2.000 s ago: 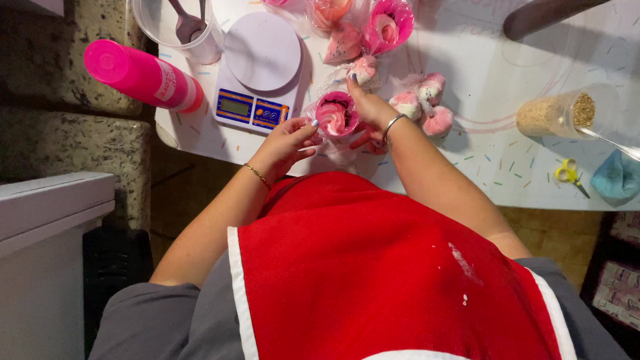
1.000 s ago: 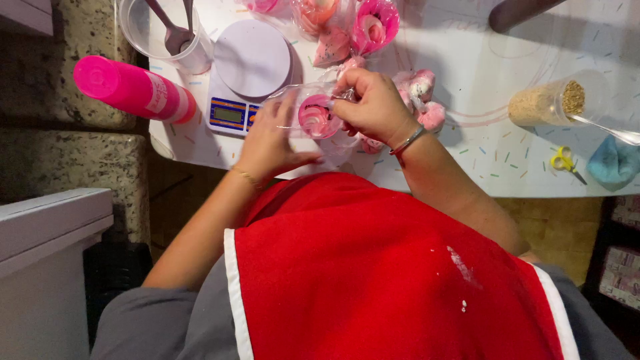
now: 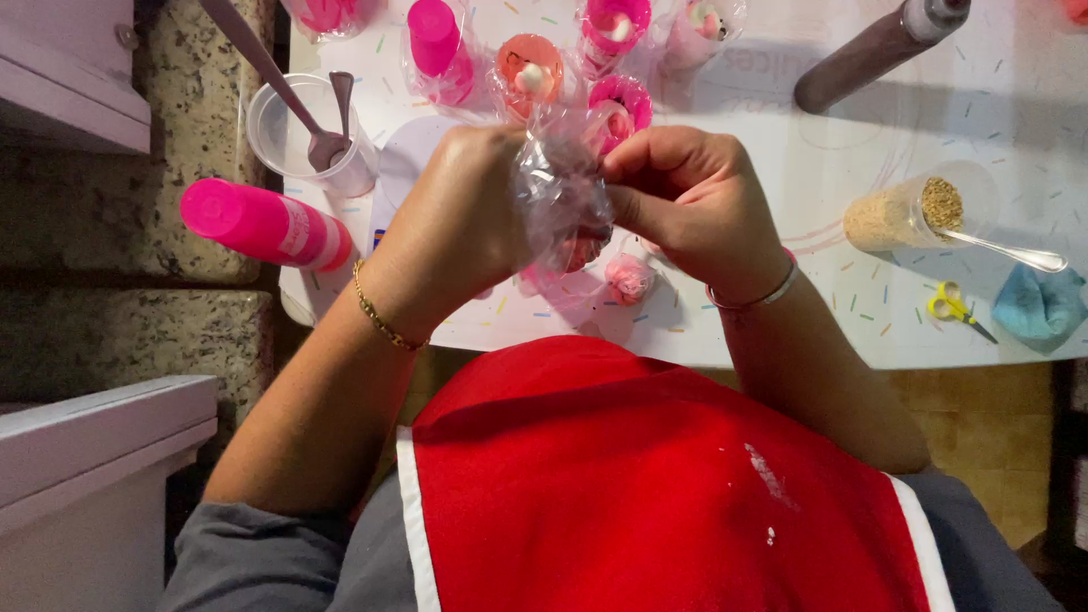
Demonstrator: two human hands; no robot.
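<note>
A clear plastic bag (image 3: 561,191) with something pink inside is held up in front of me. My left hand (image 3: 476,208) grips its left side; the fingers are hidden behind the wrist and plastic. On the other side, my right hand (image 3: 693,200) pinches the bag's edge between thumb and fingers. Beyond the hands stand an orange cup (image 3: 529,72) and a pink cup (image 3: 625,98), both in clear plastic with swirled filling. Just below the bag on the table lies a small pink wrapped ball (image 3: 630,279).
Left are a clear tub (image 3: 293,106) holding utensils and a pink bottle (image 3: 263,223). To the right are a cup of chopped crumbs (image 3: 892,208) with a spoon, yellow-handled scissors (image 3: 956,308), a blue cloth (image 3: 1039,306) and a dark bottle (image 3: 867,59). The white table (image 3: 816,314) has granite beside it.
Both hands have lifted the wrapped pink item, and the bag's plastic is now bunched between them. The kitchen scale, plain to see earlier, is mostly hidden by my left hand and arm.
</note>
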